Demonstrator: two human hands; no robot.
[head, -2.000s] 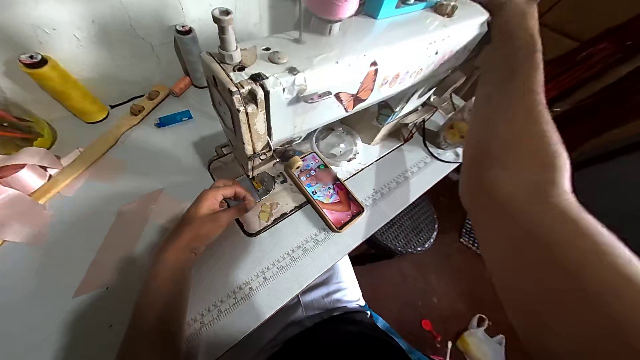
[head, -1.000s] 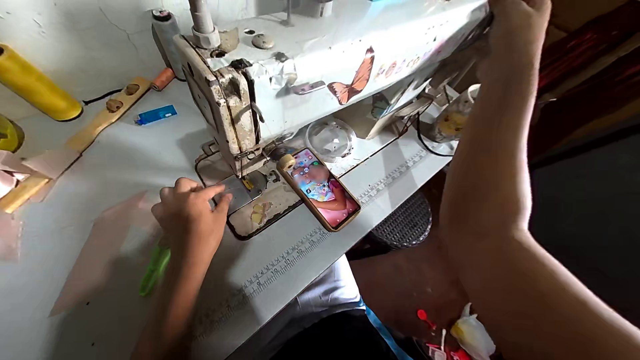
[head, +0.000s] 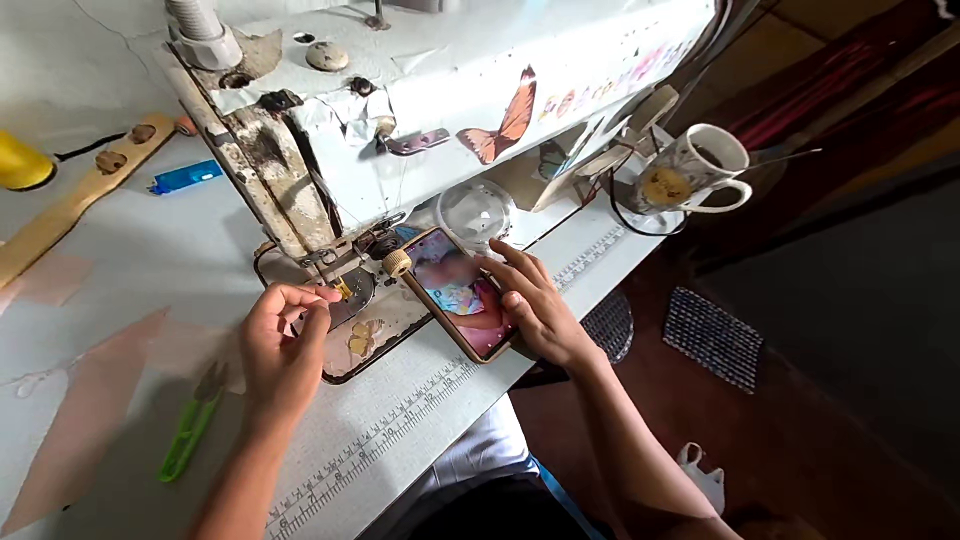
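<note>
A worn white sewing machine (head: 420, 127) with butterfly stickers stands on the table. My left hand (head: 289, 330) is just left of its presser foot (head: 343, 289), thumb and forefinger pinched together; whether something thin is between them cannot be told. A smartphone (head: 457, 292) in a tan case, its screen lit, lies tilted on the machine bed beside a ridged knob (head: 397, 262). Over the phone's right edge rests my right hand (head: 536, 304), fingers spread, without gripping it. Behind the phone sits a round clear plastic cover (head: 475, 214).
Green thread snips (head: 191, 427), pink fabric pieces (head: 94, 412), a wooden strip with holes (head: 82, 199), a blue lighter (head: 186, 177) and a yellow thread cone (head: 22, 161) lie at left. A mug (head: 694, 169) holding a spoon stands right, near the table edge. A printed ruler (head: 367, 454) runs along the front.
My right hand has come down from the machine's far right end to the phone. My left hand has moved back to the needle area, its fingertips now together. The view has moved closer.
</note>
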